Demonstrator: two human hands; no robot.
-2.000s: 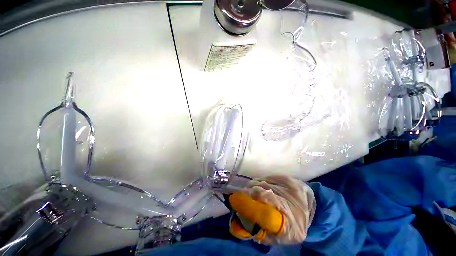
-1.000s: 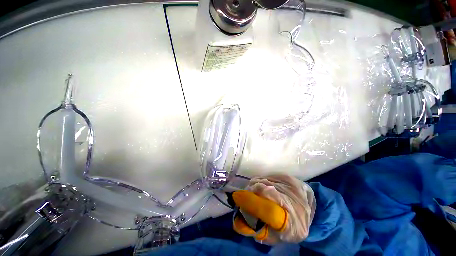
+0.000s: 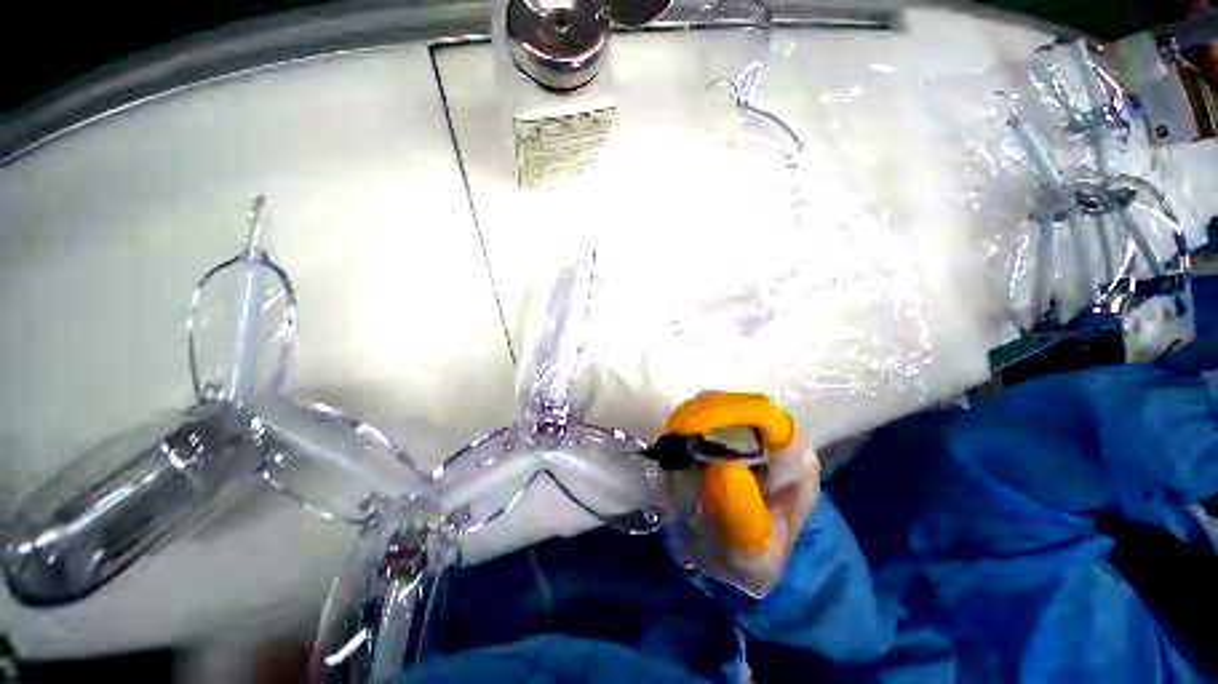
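Note:
A clear balloon-animal body assembly (image 3: 334, 454) lies across the bench's near left, with several lobes and milky inner tubes. Its large rounded lobe points lower left, another runs off the bottom edge. My right hand (image 3: 732, 488), in a translucent glove with yellow-orange finger cots, grips a small black hand tool (image 3: 675, 452). The tool's narrow tip points left at the assembly's right-hand lobe; contact is hard to tell. My left hand cannot be made out; only a blurred brownish patch shows at the bottom left edge.
A white dispenser bottle (image 3: 564, 140) with a round metal top stands at the back. Clear parts on crinkled film (image 3: 855, 281) lie right of it, in strong glare. More clear assemblies (image 3: 1095, 201) lie far right. Blue-sleeved fabric fills the lower right.
My right hand has moved up and turned, so the black tool now shows clearly. The assembly looks shifted and tilted, its big left lobe now showing whole. The view has also shifted.

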